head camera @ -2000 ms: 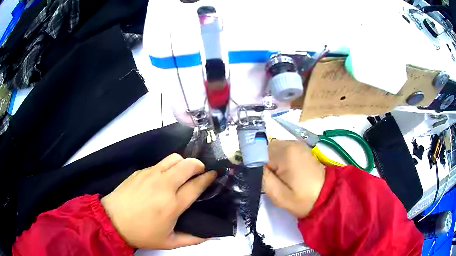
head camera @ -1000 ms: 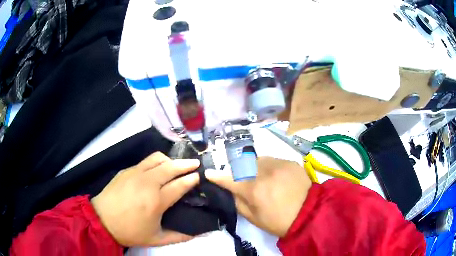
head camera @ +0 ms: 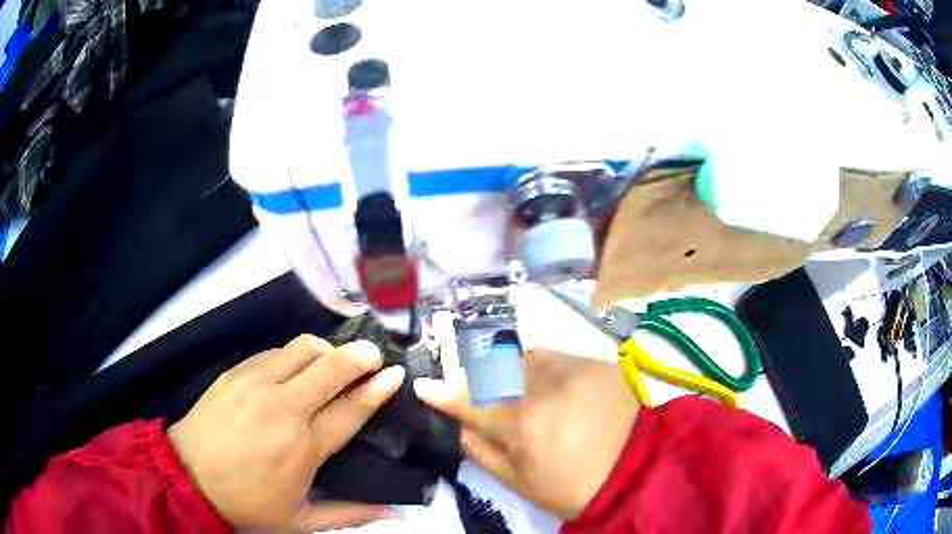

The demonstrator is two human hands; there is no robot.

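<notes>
The black garment panel [head camera: 136, 360] runs from the left to beneath the white sewing machine head [head camera: 459, 94]. My left hand [head camera: 287, 422] presses its fingers on the garment, thumb near the cut end. My right hand [head camera: 558, 428] is beside the grey-blue cylinder [head camera: 492, 360], its fingertips at the garment's edge near the presser foot. The black strip [head camera: 478, 513] with a fringed edge hangs below my fingers. The needle area is blurred and partly hidden by the machine head.
Scissors with green and yellow handles [head camera: 684, 357] lie right of my right hand. A black rectangular device [head camera: 802, 365] lies beyond them. Brown cardboard [head camera: 668, 245] is fixed to the machine. Plaid cloth [head camera: 63, 94] is piled at the upper left.
My right hand has moved left across to the garment's edge near the foot, and my left hand has shifted slightly left. The machine appears lower and further left in view.
</notes>
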